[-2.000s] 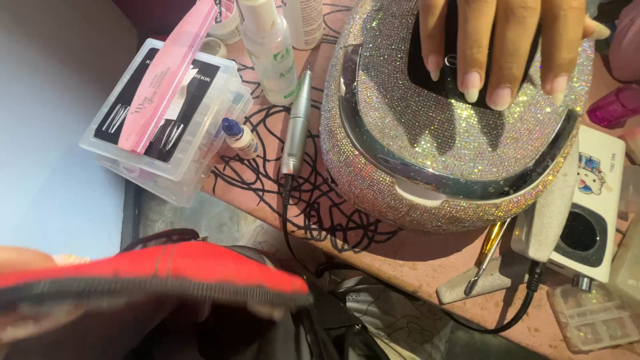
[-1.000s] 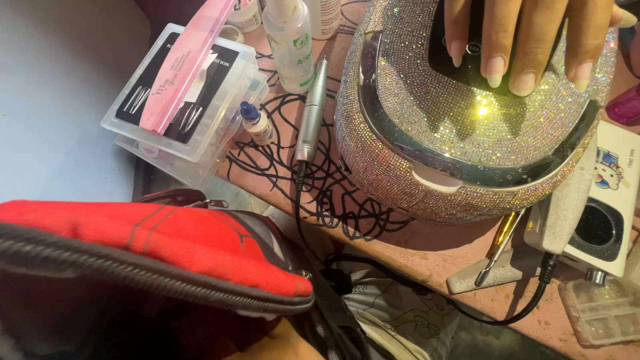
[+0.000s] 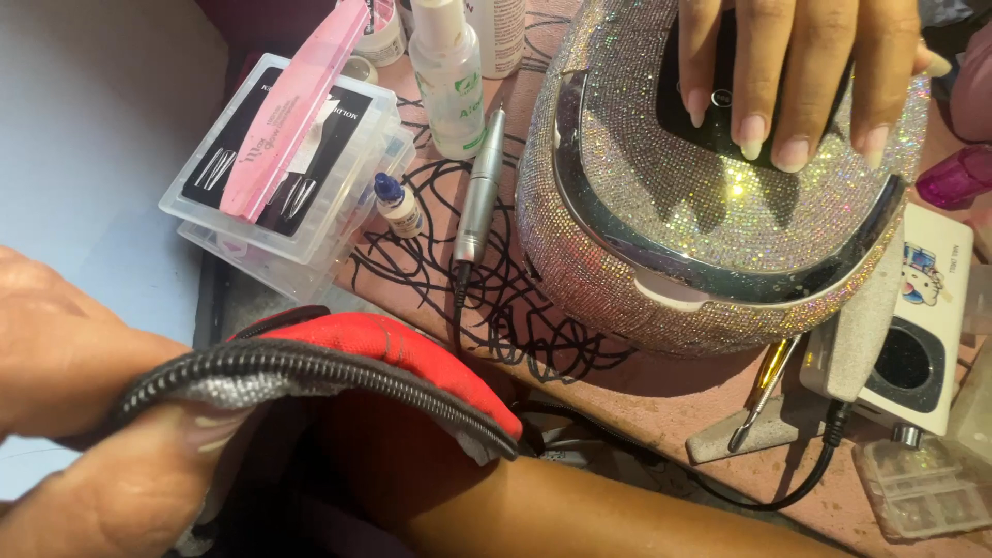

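At the lower left, my left hand (image 3: 132, 480) grips the end of a red zippered pouch (image 3: 418, 349), with fingertips against its grey lining. The pouch's black zipper edge curves toward the right, and its interior is mostly hidden. Below it a bare limb, apparently my right forearm (image 3: 589, 508), crosses the bottom; no right hand shows. Another person's hand (image 3: 798, 77) rests on a rhinestone-covered nail lamp (image 3: 620, 139). A silver nail drill handpiece (image 3: 480, 194) lies left of the lamp, beside a small blue-capped bottle (image 3: 401, 213).
A pink nail file (image 3: 291, 116) lies on stacked clear plastic boxes (image 3: 182, 194). A clear bottle (image 3: 449, 85) stands near them. At right are a white nail drill unit (image 3: 942, 294), a metal tool (image 3: 767, 387) and a clear compartment case (image 3: 918, 496). Cords run near the pink table's edge.
The pouch's near end has bent and turned, and its grey lining now shows. My left hand has come into clear view at its left end. The other person's hand stays on the lamp.
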